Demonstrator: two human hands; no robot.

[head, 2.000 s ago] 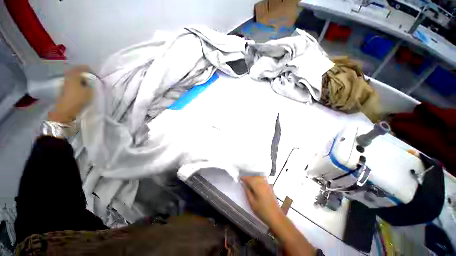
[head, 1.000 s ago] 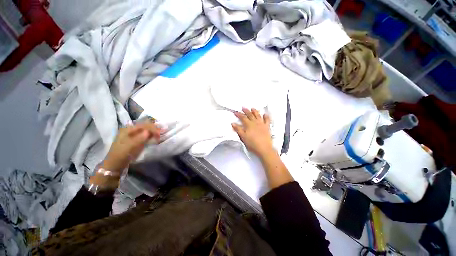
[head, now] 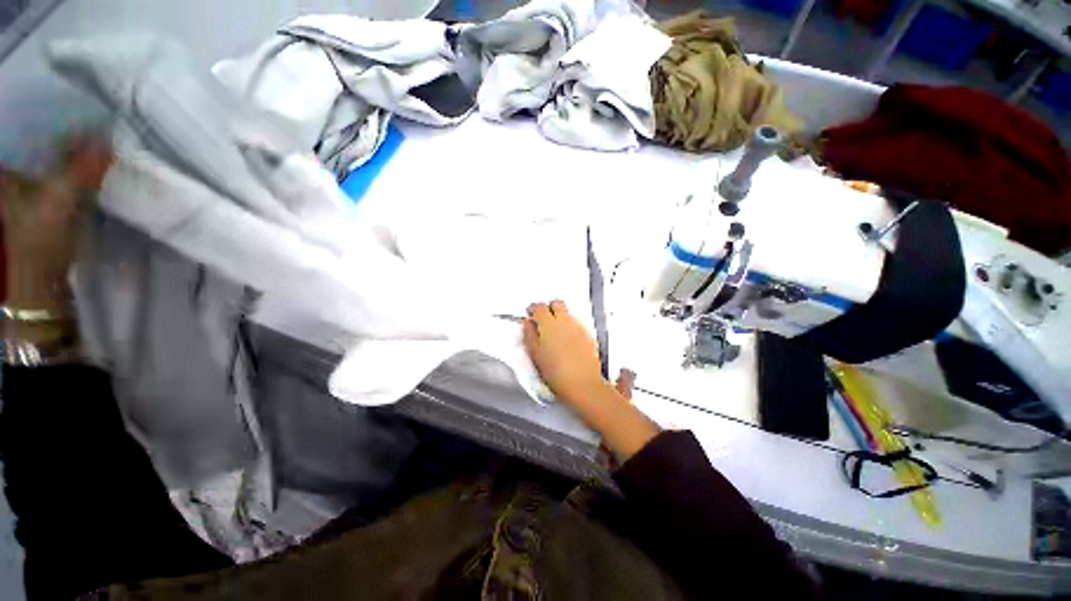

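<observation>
A light grey garment panel (head: 352,282) stretches from the far left across the white table to its front edge. My left hand (head: 53,217) is blurred at the left edge, raised beside the lifted cloth; its fingers cannot be made out. My right hand (head: 561,349) lies palm down on the panel's right end, pressing it on the table, fingers close together. A narrow dark grey strip (head: 597,294) lies just right of my right hand. The white sewing machine (head: 775,252) stands to the right, with its presser foot area (head: 709,340) bare of cloth.
Light grey cloth (head: 552,71), tan cloth (head: 711,82) and dark red cloth (head: 951,153) lie along the back. A black rectangle (head: 793,385), yellow strip (head: 898,446) and black cord (head: 863,472) lie right. The worn table edge (head: 493,434) runs in front.
My left hand has moved left and lifted the cloth with it. My right hand has stayed on the panel, now nearer the table's front edge. The view has turned right.
</observation>
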